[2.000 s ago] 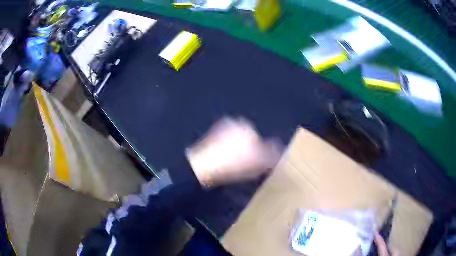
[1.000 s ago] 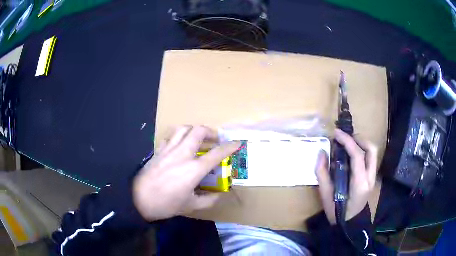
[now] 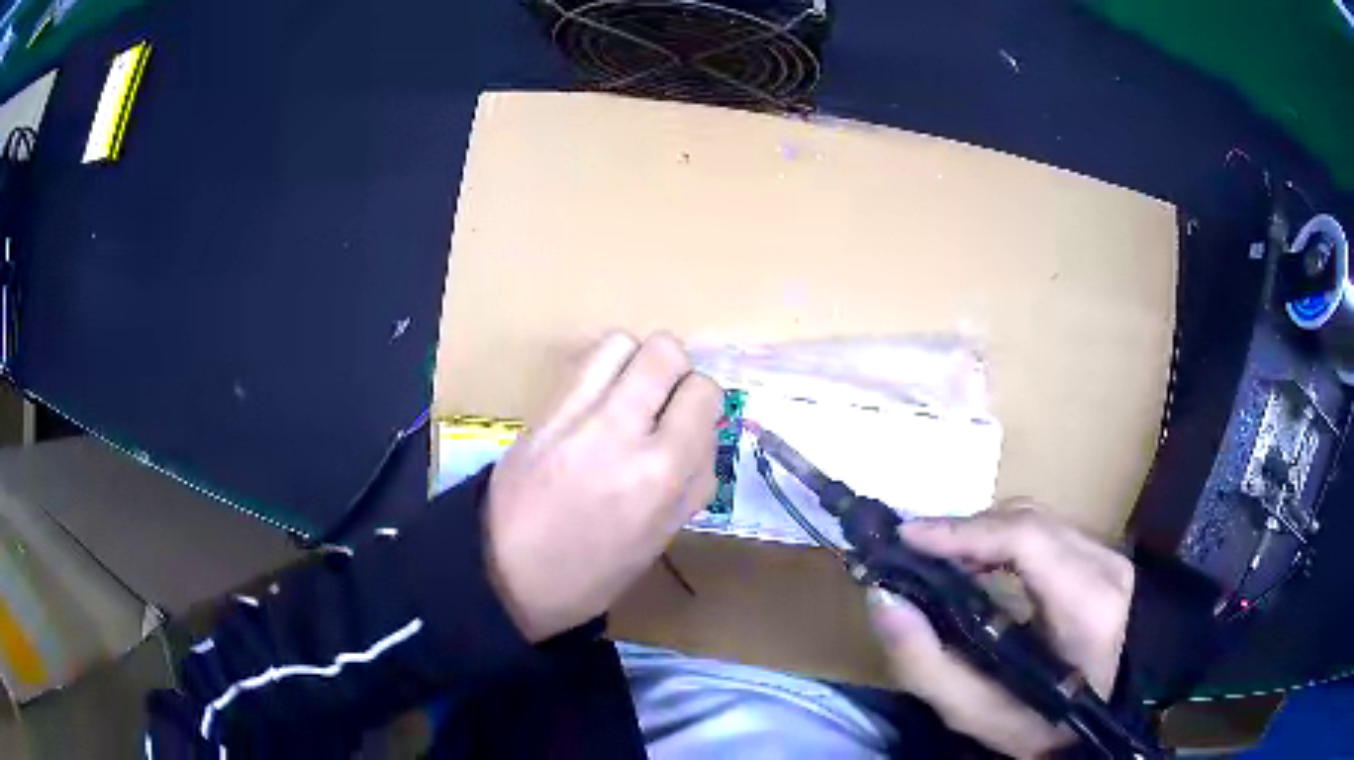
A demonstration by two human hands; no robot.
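A white power bank casing [image 3: 906, 468] lies on the cardboard mat [image 3: 832, 223], with a clear plastic bag [image 3: 906, 364] behind and under it. A green circuit board [image 3: 728, 475] shows at its left end. My right hand [image 3: 1025, 609] is closed around the black soldering iron [image 3: 921, 576], whose tip points at the board near a small red wire. My left hand [image 3: 609, 483] is over the board's left side with fingertips pinched; what they hold is hidden. A yellow-edged battery cell [image 3: 472, 446] lies left of my left hand, partly covered by it.
A black fan with a round grille [image 3: 683, 52] stands behind the mat. A yellow-edged cell [image 3: 118, 104] lies at the far left of the black mat. A solder spool [image 3: 1314, 275] and black feeder base [image 3: 1270, 446] are at the right. A carton [image 3: 74, 564] is at lower left.
The soldering iron has turned from pointing away to pointing left, its tip now at the board. My left hand has moved off the cell to the board's edge. The cell sits farther left.
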